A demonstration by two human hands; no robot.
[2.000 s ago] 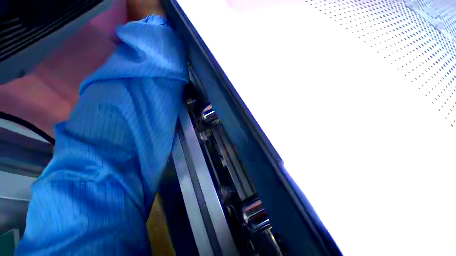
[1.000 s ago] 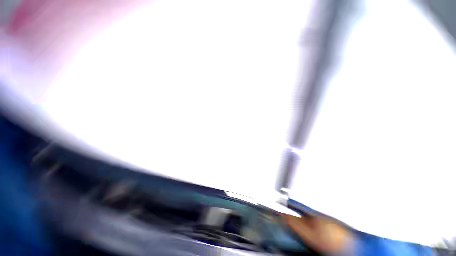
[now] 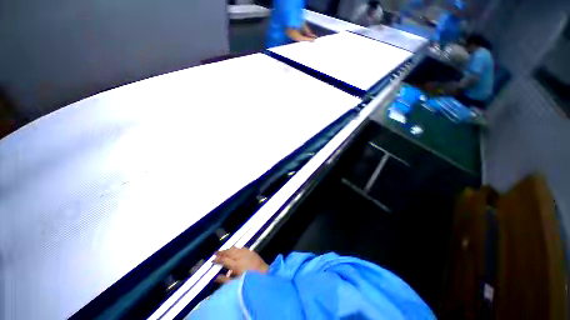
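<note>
A large, glaring white panel (image 3: 187,144) with a fine dot pattern at the left lies on a dark blue tray edge (image 3: 215,220). My right hand (image 3: 242,260), bare, is at the bottom centre with its fingers spread on the silver side rail (image 3: 278,199). It rests there and does not touch the panel. The blue sleeve runs off to the lower right. Small shiny roller ends (image 3: 262,198) show between rail and tray. My left hand is out of the picture.
A second white panel (image 3: 350,57) lies farther along, past a dark gap. A person in blue (image 3: 287,25) stands beside it. Another person (image 3: 478,72) sits at a green bench (image 3: 453,142) with blue and white packets. Cardboard (image 3: 525,237) stands at right.
The view has swung from the near rail and my left arm to look along the conveyor. The left arm has gone out of view. My right hand now shows on the rail.
</note>
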